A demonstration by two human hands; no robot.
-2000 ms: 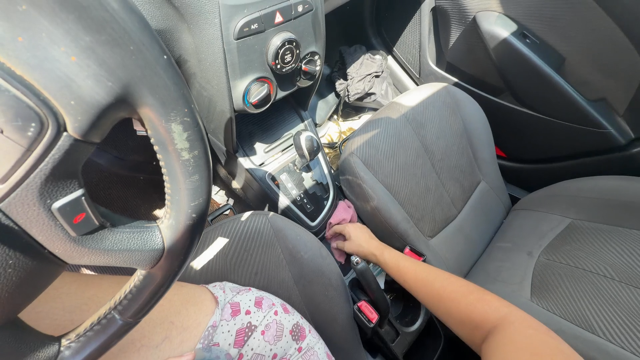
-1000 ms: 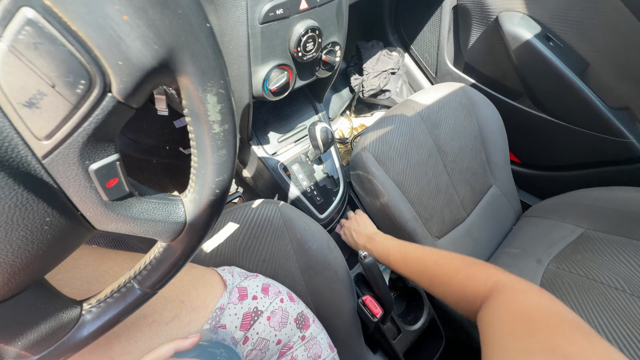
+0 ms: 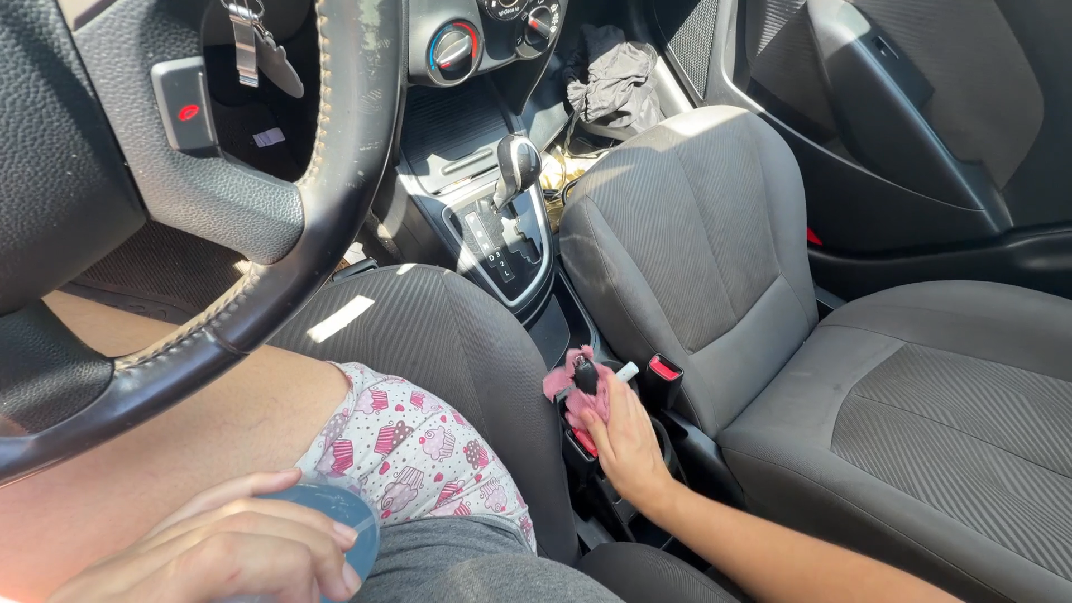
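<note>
My right hand [image 3: 624,444] grips a pink cloth [image 3: 588,404] wrapped around the handbrake lever [image 3: 584,374], whose dark tip pokes out of it. A white stick-like object [image 3: 627,372] shows just beside my fingers. Right under the cloth is a red seat belt buckle [image 3: 584,442]. My left hand [image 3: 243,544] lies at the bottom left over my lap, its fingers curled on a translucent blue rounded object [image 3: 339,519], mostly hidden; its kind I cannot tell.
The steering wheel [image 3: 360,167] fills the upper left. Ahead on the console stands the gear lever [image 3: 517,163]. The passenger seat [image 3: 695,243] borders the console, with another buckle [image 3: 663,368] at its edge. Crumpled dark fabric [image 3: 618,79] lies beyond it.
My right hand has moved back along the console from near the shifter's base to the handbrake lever. My left hand and the blue object have come more fully into view.
</note>
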